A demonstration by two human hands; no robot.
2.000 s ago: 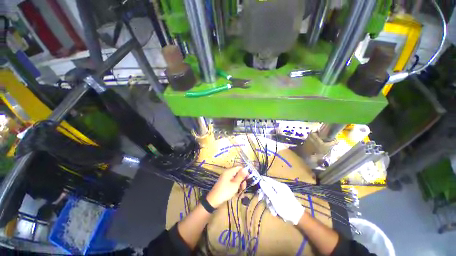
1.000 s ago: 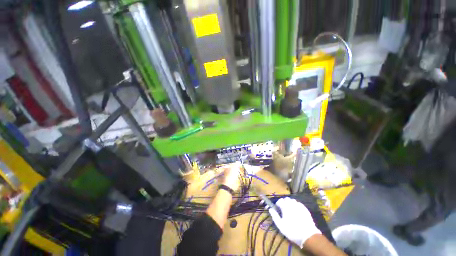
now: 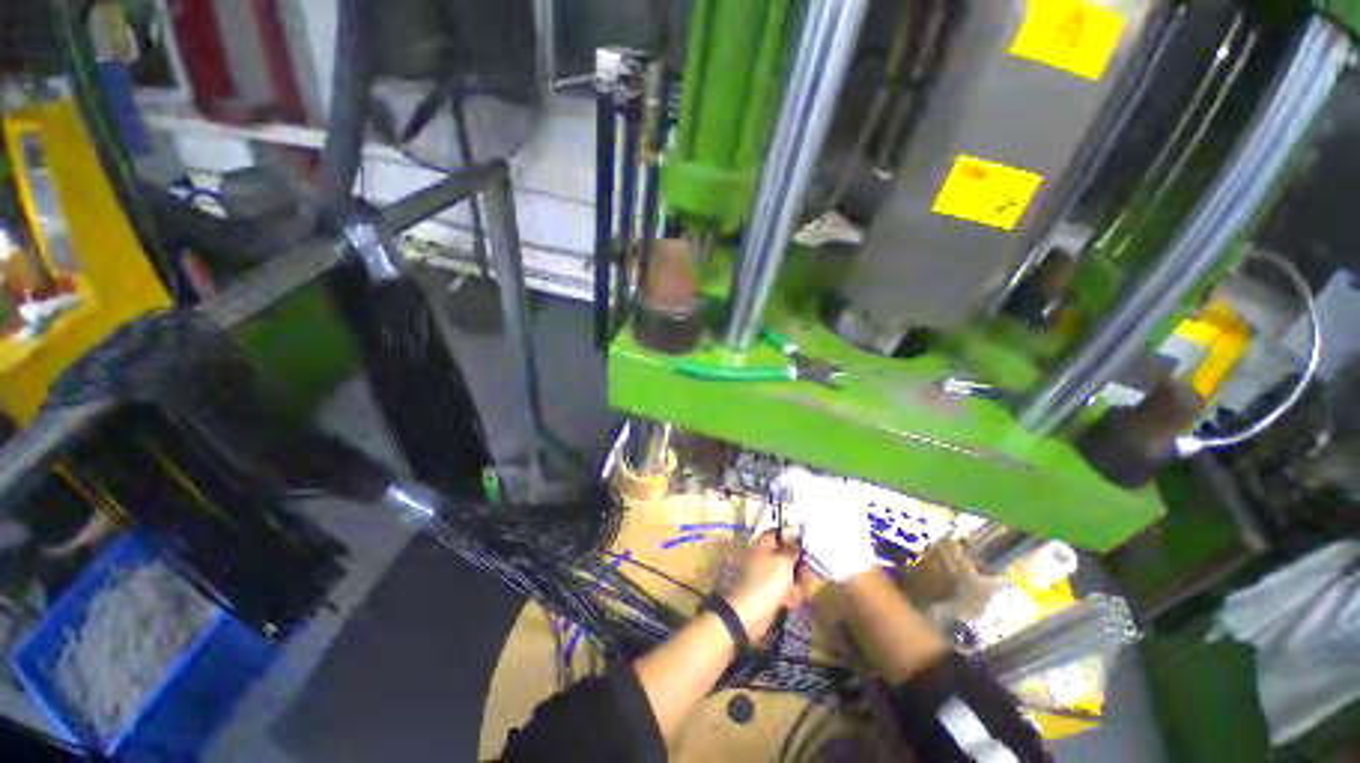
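Observation:
My bare left hand (image 3: 765, 584), with a black wristband, is at the front of the lower mould under the green platen, its fingers closed round thin dark cable strands. My right hand (image 3: 829, 525), in a white glove, is beside it at the mould; glare and overlap hide its fingertips and anything in them. The lower mould (image 3: 902, 522), bright metal with rows of holes, shows partly to the right of the glove. Black cables (image 3: 574, 581) run from the left across the cardboard (image 3: 522, 678) and under my forearms. The metal strip cannot be made out.
The green platen (image 3: 880, 435) crosses above my hands, with green-handled cutters (image 3: 731, 371) on it. Tie bars (image 3: 791, 179) rise from it. A rack (image 3: 284, 283) with black cable bundles (image 3: 418, 373) and a blue crate (image 3: 127, 641) are at left; square metal tubes (image 3: 1059, 641) are at right.
The view has swung left. My right hand has moved from the cables on the cardboard up to the mould, beside my left hand. The strip it held has gone from sight.

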